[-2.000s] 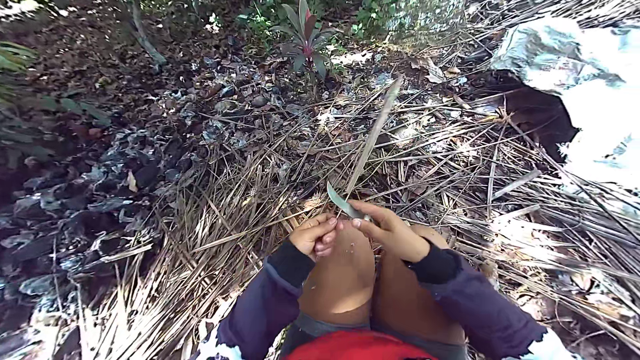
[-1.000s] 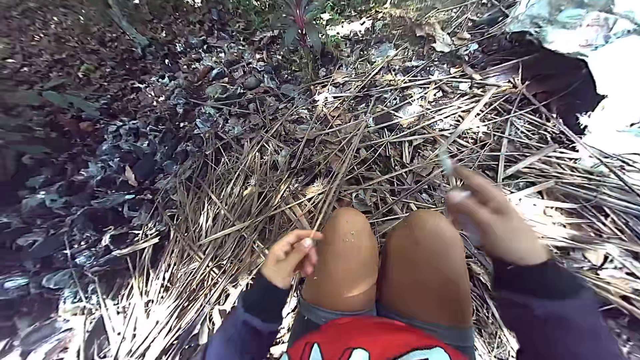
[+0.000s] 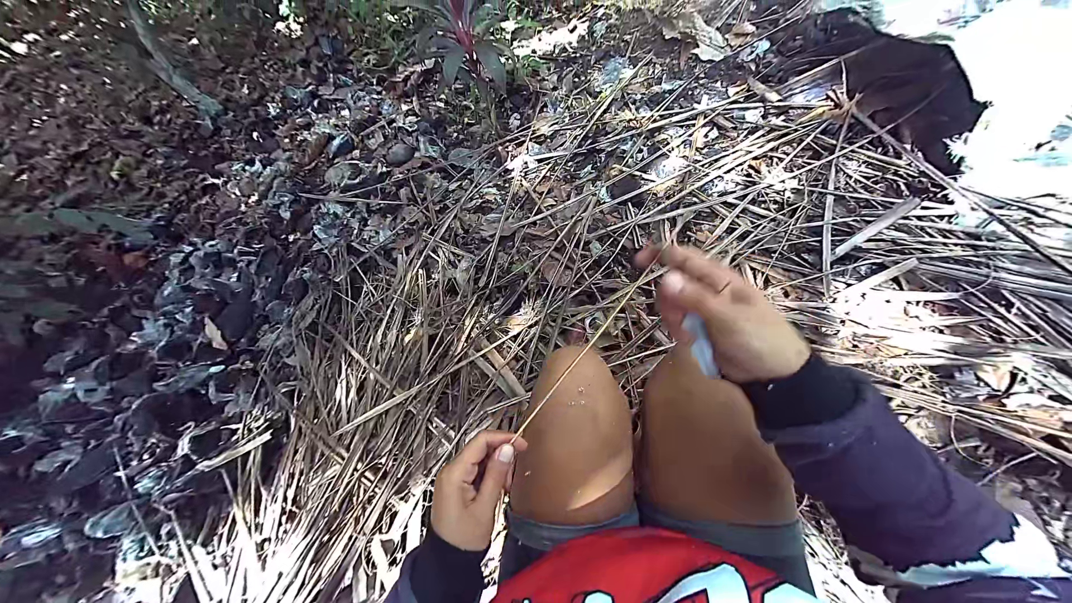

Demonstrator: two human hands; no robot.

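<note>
My left hand point(image 3: 473, 490), low and left of my knees, pinches the near end of a thin yellowish plant strip point(image 3: 586, 347). The strip runs up and to the right, across my left knee, to the fingertips of my right hand point(image 3: 724, 314). My right hand is raised above my right knee, its fingers partly spread at the strip's far end. A pale bluish object point(image 3: 702, 346), blurred and partly covered, shows under the right palm; it looks like a knife's handle or blade, but I cannot tell which.
Dry palm leaf strips and stalks point(image 3: 394, 360) cover the ground around my knees. Dark leaf litter point(image 3: 193, 310) lies to the left. A red-stemmed plant point(image 3: 469, 42) grows ahead. A dark brown object point(image 3: 913, 92) lies at the upper right beside a brightly lit pale sheet.
Two seconds ago both hands were together above my knees, with a curved blade at the right hand and a long leaf strip. They are now apart, with the thin strip between them.
</note>
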